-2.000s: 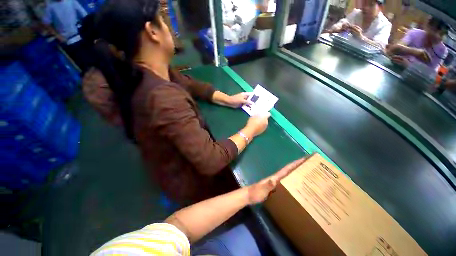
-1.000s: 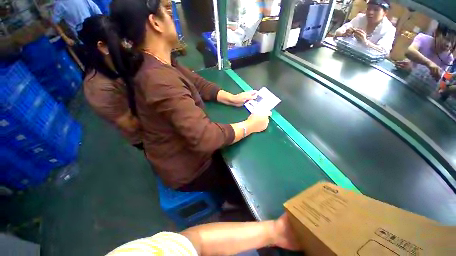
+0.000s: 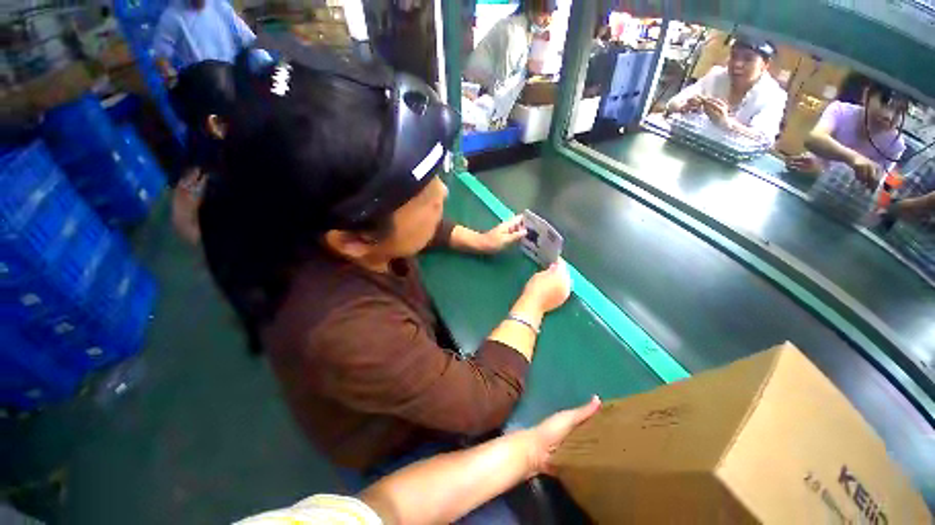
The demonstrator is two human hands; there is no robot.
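Observation:
A closed brown product carton (image 3: 666, 441) is at the lower right, tilted over the green bench edge. Part of the "KEIID" logo and "2.0" print shows on its right face, cut off by the frame. My left hand (image 3: 559, 436) lies against the carton's left end, with the thumb up along the edge; its fingers are partly hidden. My right hand is not in view.
A person in brown (image 3: 390, 349) sits close at left, holding a small printed card (image 3: 541, 238) over the green bench (image 3: 605, 359). A dark conveyor (image 3: 697, 267) with green rails curves beyond. Blue crates (image 3: 62, 267) stand at far left. More people sit across the line.
The carton has turned and tilted, so its logo face now shows at right. My left hand stays at its left end. The person in brown has leaned nearer, and the card is more upright.

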